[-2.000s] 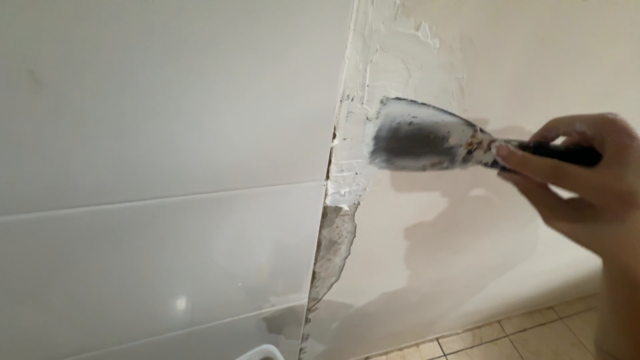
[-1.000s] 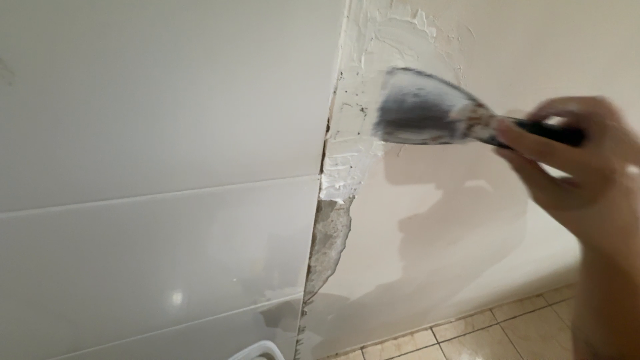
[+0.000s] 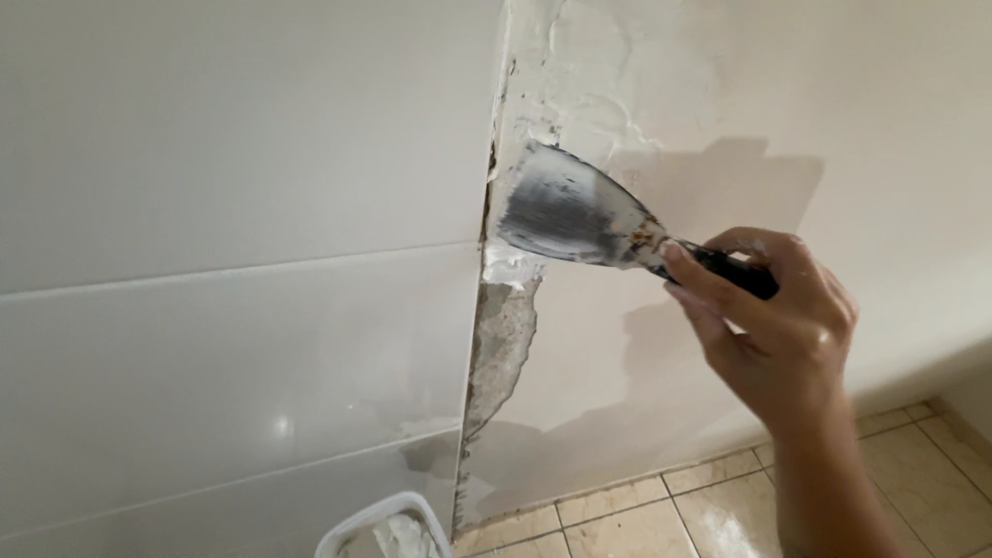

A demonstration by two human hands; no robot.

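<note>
My right hand (image 3: 775,310) grips the black handle of a putty knife (image 3: 570,205), with thumb and fingers near the base of its blade. The wide metal blade is smeared with filler and some rust-brown spots. It lies at the wall's edge beside the tiles, over wet white filler (image 3: 515,267). Just below, a rough grey patch of bare masonry (image 3: 504,341) runs down along the tile edge. More filler with ridges covers the painted wall (image 3: 604,77) above the blade. My left hand is not in view.
Large glossy white wall tiles (image 3: 232,170) fill the left side. A white plastic tub (image 3: 387,504) holding white filler is at the bottom edge. Beige floor tiles (image 3: 628,527) meet the wall at the lower right. Shadows fall on the painted wall.
The putty knife and my right hand have moved down along the filled strip since a second ago. More of the tub shows, as the view has shifted.
</note>
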